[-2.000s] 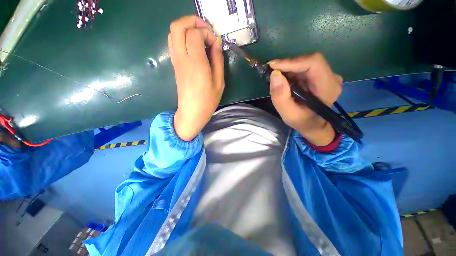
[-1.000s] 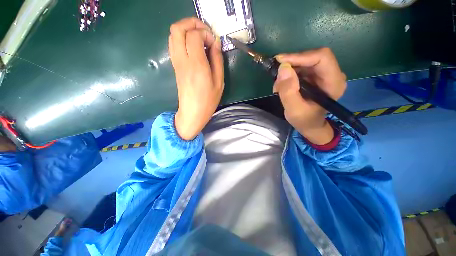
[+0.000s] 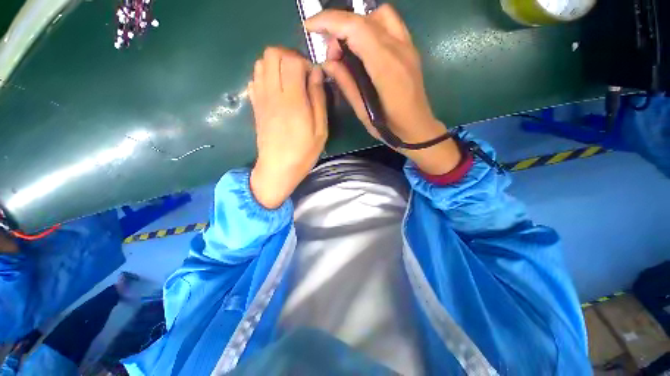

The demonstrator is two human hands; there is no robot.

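The phone assembly [image 3: 317, 45] lies at the top centre, cut by the picture's edge and largely covered by my right hand. My left hand [image 3: 288, 117] rests at its near left corner with thumb and forefinger together; what is between them is too small to tell. My right hand [image 3: 389, 77] is over the phone, fingertips bent down close to my left fingertips. A dark strip, handle or cord, [image 3: 367, 92] runs along its palm towards the black band at the wrist. The soldering iron's tip is not visible.
Small pink-white and dark components [image 3: 132, 22] lie at the upper left. A thin wire [image 3: 192, 152] lies on the green mat [image 3: 198, 73]. A yellow-green roll [image 3: 547, 10] and black equipment [image 3: 624, 51] stand at the upper right. Another person's blue sleeve [image 3: 70, 257] is at left.
My right hand has moved up and left over the phone and turned; the iron's handle and tip no longer show clearly. My left hand stays nearly in place, slightly lower.
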